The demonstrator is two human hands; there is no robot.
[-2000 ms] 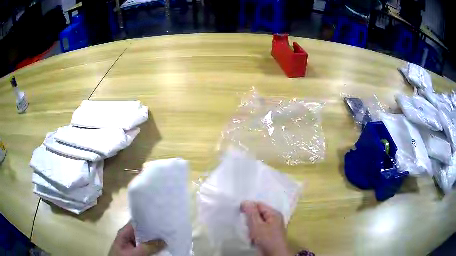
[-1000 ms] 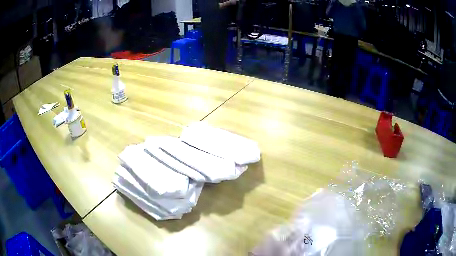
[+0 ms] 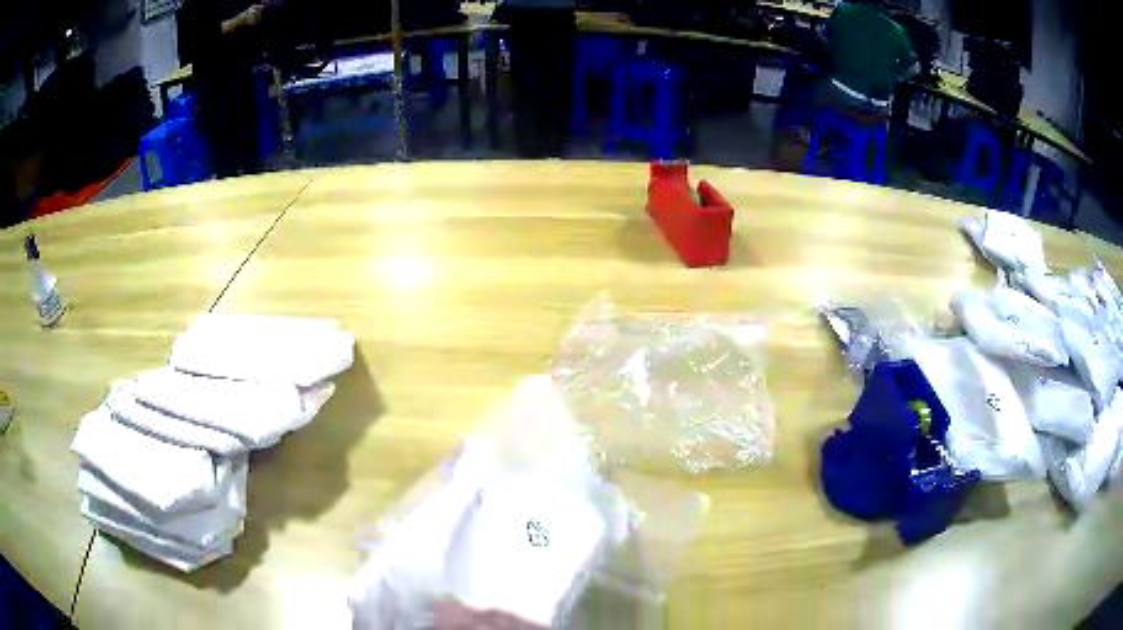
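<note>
A milky poly bag (image 3: pixel 616 492) with a small dark mark is at the bottom middle in front of me, with a white folded fabric piece (image 3: pixel 493 542) inside it. A small blurred part of one hand (image 3: pixel 487 615) shows at the bottom edge, against the bagged piece. I cannot tell which hand it is or its grip; the other hand is not visible. More white folded pieces (image 3: pixel 185 425) are stacked at the left. A crinkled clear bag (image 3: pixel 677 394) lies flat beyond the bag.
A blue tape dispenser (image 3: pixel 899 455) stands at the right, beside heaped packed bags (image 3: pixel 1010 332) and a small bag with dark contents (image 3: pixel 856 332). A red dispenser (image 3: pixel 692 219) is at the far side, a bottle (image 3: pixel 47 289) at far left. People stand behind the table.
The view swung left and came back. The white piece that was held apart from the poly bag now shows inside it. The hands have mostly left the picture.
</note>
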